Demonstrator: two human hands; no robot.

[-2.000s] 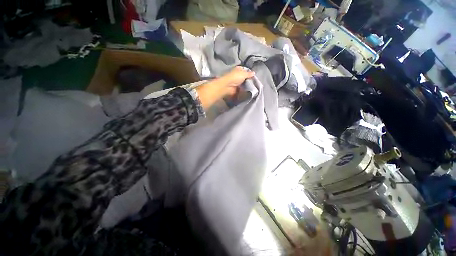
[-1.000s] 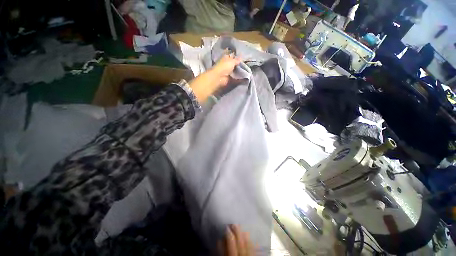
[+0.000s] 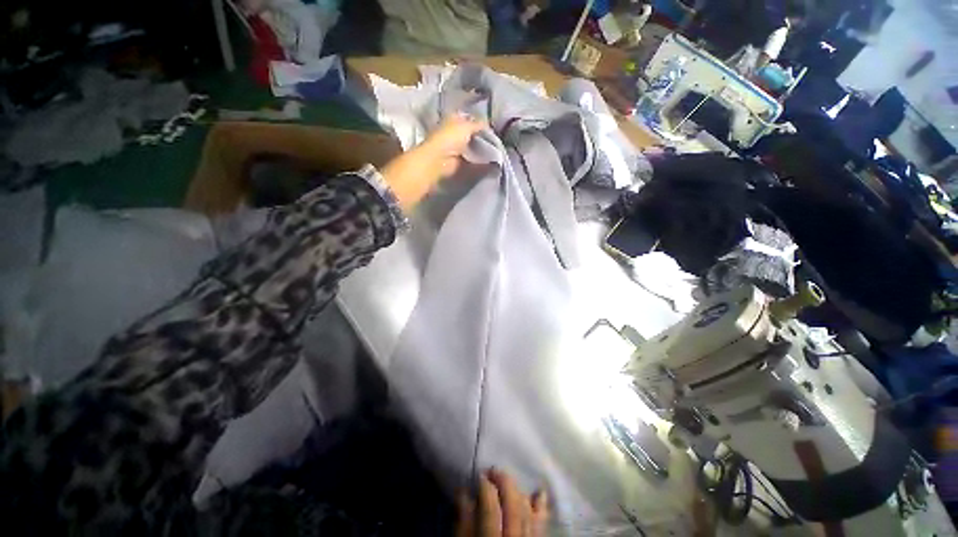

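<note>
A long grey garment panel (image 3: 525, 346) lies stretched over the white table, with a thin dark seam (image 3: 490, 336) running down its length. My left hand (image 3: 439, 157), at the end of a patterned sleeve, grips the far end of the panel beside the heaped grey garment bundle (image 3: 536, 100). My right hand (image 3: 506, 508) is cut off by the bottom edge; its fingers lie on the near end of the panel beside the seam. Whether they pinch the cloth cannot be told. The cream-white sewing machine (image 3: 725, 367) stands right of the panel, with its needle area in glare.
An open cardboard box (image 3: 305, 143) stands at the left, near loose grey cut pieces (image 3: 116, 278). A bent-wire frame (image 3: 615, 334) is on the bed. Beyond the machine lie a black cloth pile (image 3: 688, 210) and a tied bundle (image 3: 762, 260). Another sewing machine (image 3: 714, 89) stands behind.
My right hand has come from beside the machine base onto the near end of the panel. My left hand has moved slightly left with the cloth, and the seam now runs straighter.
</note>
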